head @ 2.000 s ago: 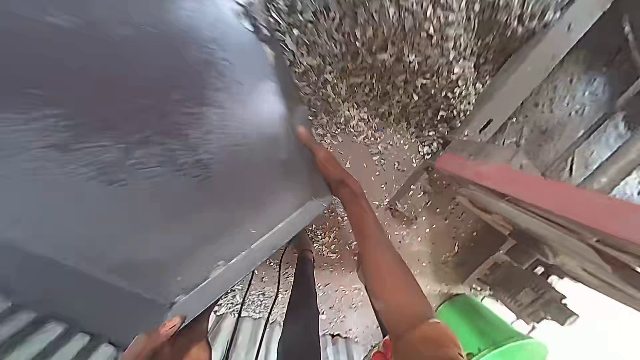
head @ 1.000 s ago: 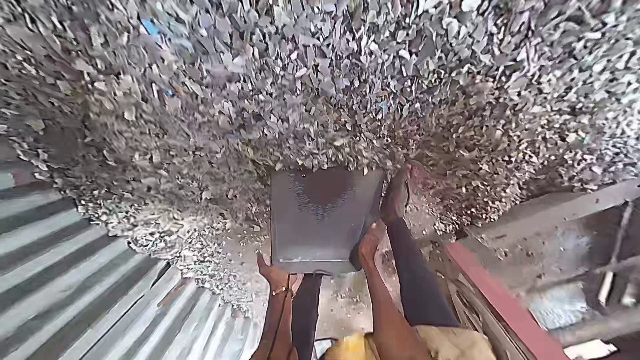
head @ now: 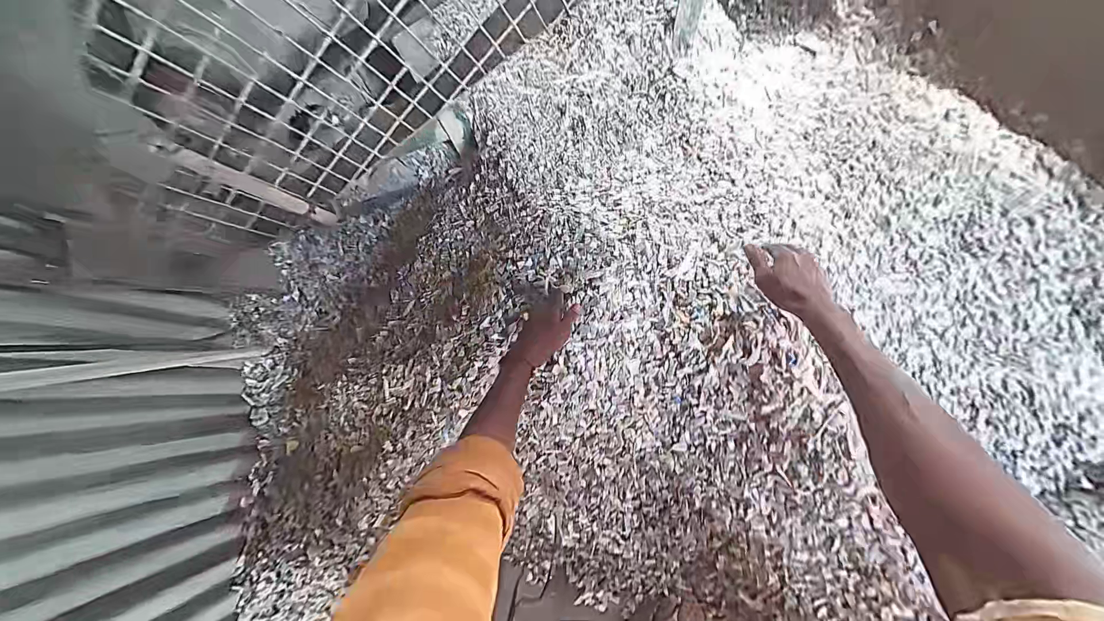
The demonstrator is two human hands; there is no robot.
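A large heap of small, pale plastic-like flakes [head: 655,448] fills the middle and right of the head view. My left hand [head: 545,326], below an orange sleeve, reaches over the heap near the centre, its fingers spread and blurred against the flakes. Farther right, my right hand [head: 787,278] is stretched out over the brighter part of the heap, its fingers bent. Whether that hand holds any flakes cannot be told. A dark edge [head: 552,595] shows at the bottom, below the flakes; what it belongs to is unclear.
Corrugated metal sheeting [head: 121,483] stands along the left side. A white wire grid [head: 259,95] crosses the upper left, with a pale bar [head: 250,185] at its lower edge. Beside it lies a greenish cylindrical thing [head: 453,134]. Brown ground or wall [head: 1018,60] borders the heap at upper right.
Both hands held a dark, flat-sided container or tray one second ago; now they are off it and apart over the flakes. The view has swung widely.
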